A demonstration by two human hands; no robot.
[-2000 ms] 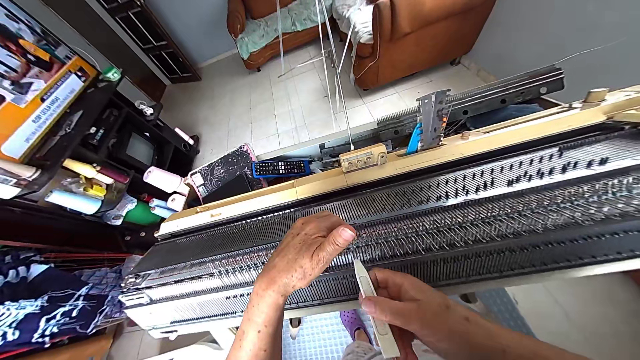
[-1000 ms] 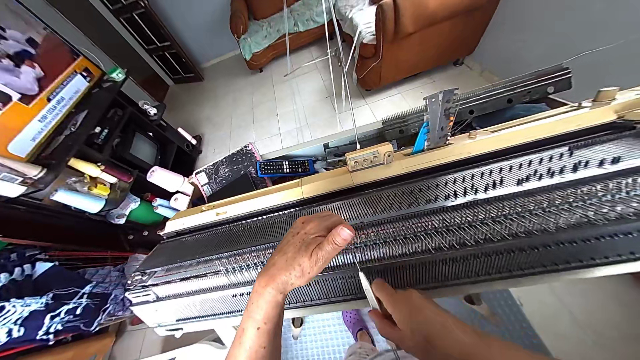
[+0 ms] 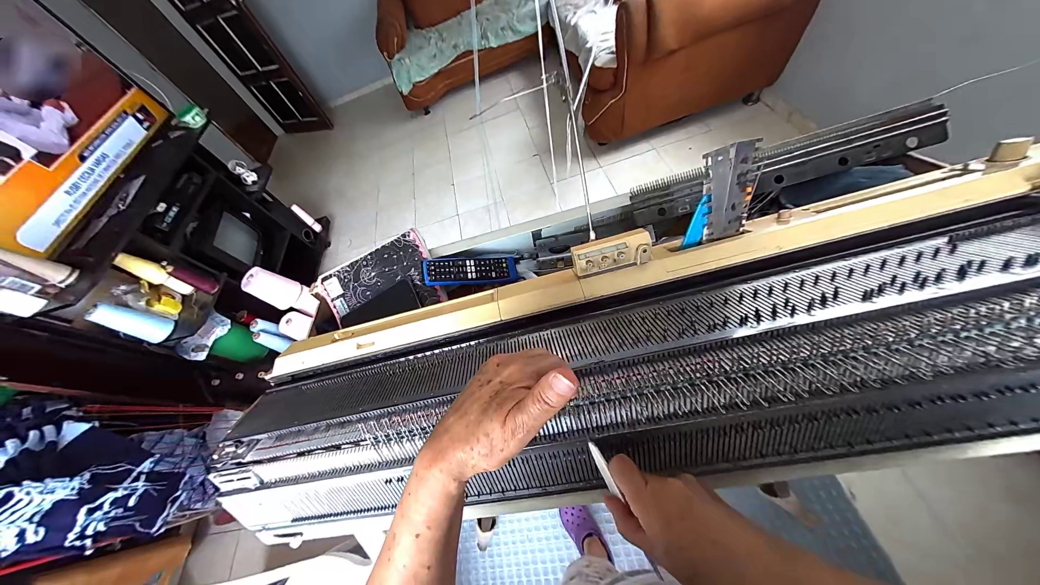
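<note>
A double-bed knitting machine (image 3: 812,439) with rows of metal needles runs across the view from lower left to upper right. My left hand (image 3: 504,410) rests palm down over the needles near the middle, fingers hidden beneath it; whether it grips anything does not show. Just right of it, my right hand (image 3: 670,512) holds a slim, pale pointed tool (image 3: 605,471), its tip at the lower needle bed. White yarn strands (image 3: 581,162) come down to a beige block with dials (image 3: 611,253) on the machine's back rail.
Behind the rail lie a remote control (image 3: 470,270) and a long metal part (image 3: 861,146). Yarn cones (image 3: 280,288) stand on the left by a dark TV cabinet (image 3: 244,211). Knitted fabric (image 3: 81,487) is piled at lower left. A brown sofa (image 3: 699,81) stands beyond.
My right hand has turned the pale tool, which now shows its narrow edge instead of its broad side. My left hand stays over the same part of the needles.
</note>
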